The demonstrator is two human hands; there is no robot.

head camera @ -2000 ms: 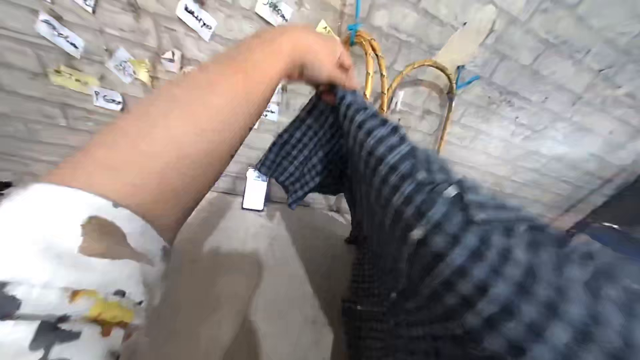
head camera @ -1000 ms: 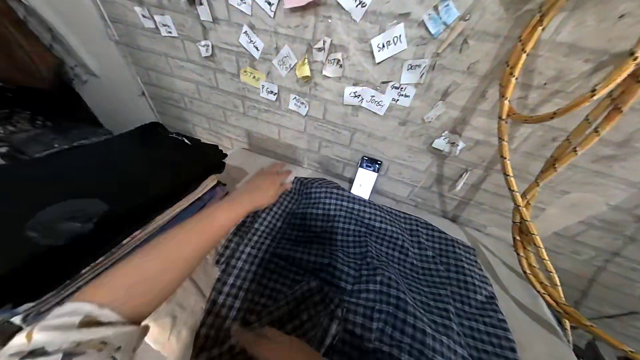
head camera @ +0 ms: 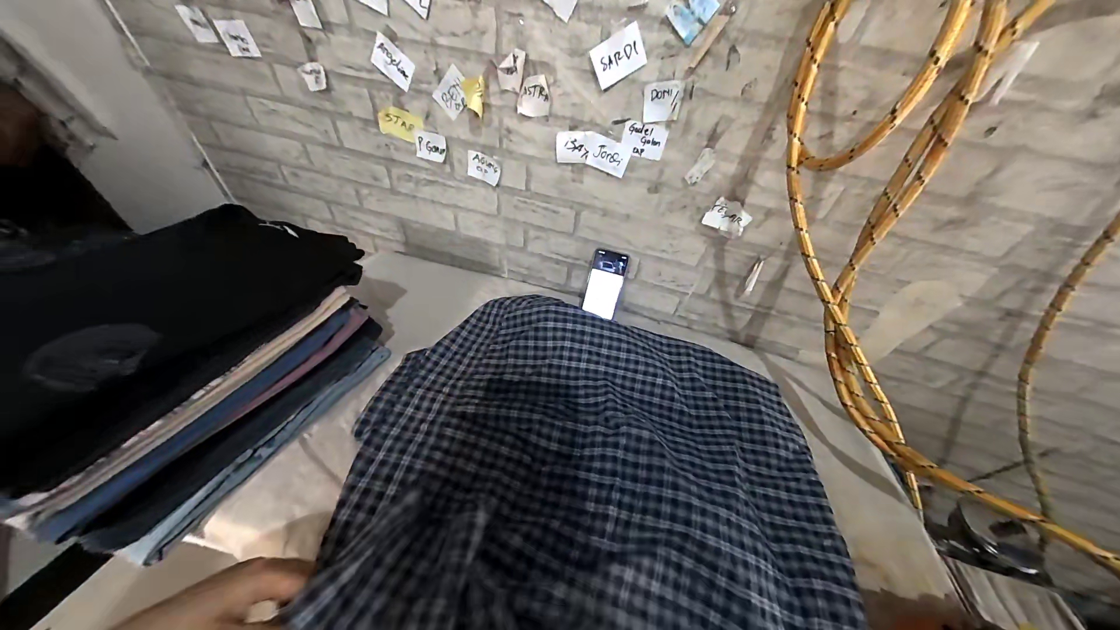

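A dark blue plaid shirt lies spread and rumpled over a pale padded surface. At the bottom left, my left hand grips the shirt's near edge, with thumb and fingers closed around the cloth. Only a dim sliver of my right hand shows at the bottom edge, by the shirt's right corner; its fingers are out of sight. Just beyond the shirt's far edge, a lit smartphone leans against the wall.
To the left stands a stack of folded garments, black on top. Yellow cords with dark flecks hang down at the right. Handwritten paper notes are stuck to the brick-patterned wall. A dark metal object lies at the lower right.
The shirt, earlier held up in the air by my left hand, now lies on the surface. My left hand has moved from its far left edge to the near edge.
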